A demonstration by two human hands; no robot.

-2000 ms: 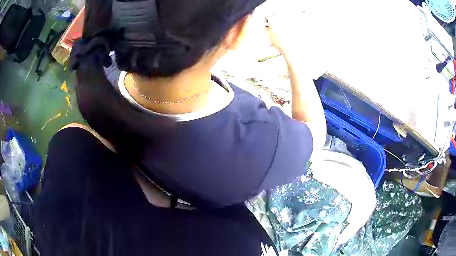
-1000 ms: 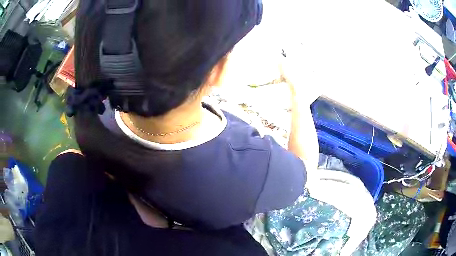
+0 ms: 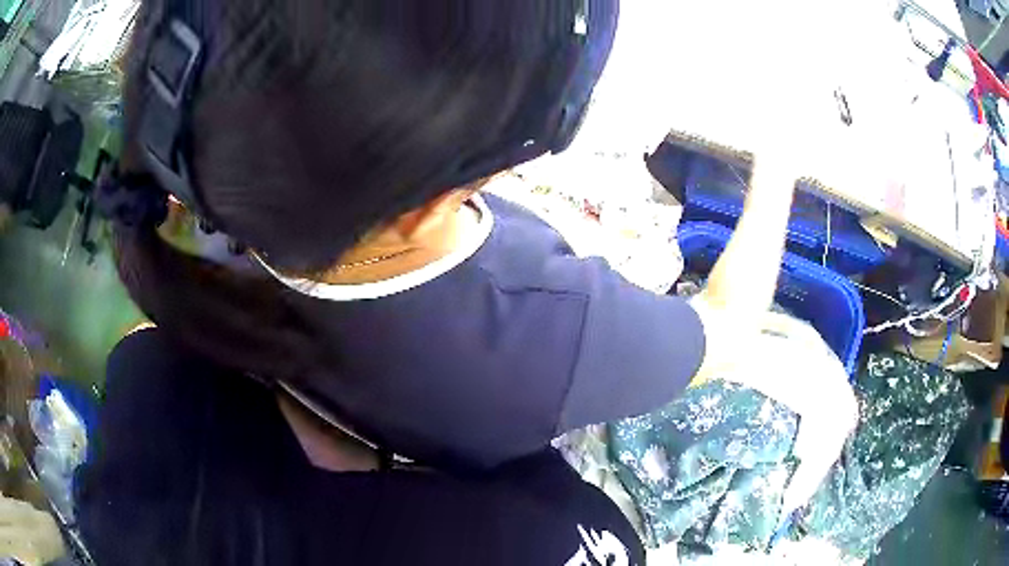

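Neither of my hands is in view. Nearest in front of me is a seated person in a dark top [image 3: 520,332], seen from behind. That person's bare right arm [image 3: 747,265] reaches over the edge of a white table [image 3: 885,155]; the hand is lost in glare. Green floral cloth [image 3: 708,448] is heaped at the lower right, with a white cloth [image 3: 824,404] lying over part of it. A patterned cloth [image 3: 597,210] is partly hidden behind the person's shoulder. A small dark slim tool, perhaps snips [image 3: 843,105], lies on the table.
A blue basket [image 3: 846,304] stands under the table edge beside the floral heap. White cords [image 3: 935,321] hang near a brown carton [image 3: 968,343] at the right. A black object [image 3: 39,166] is on the green floor at the left.
The person's head has turned and moved, and their right arm has swung to the right over the table edge. The view has shifted slightly. My hands appear in none of the frames.
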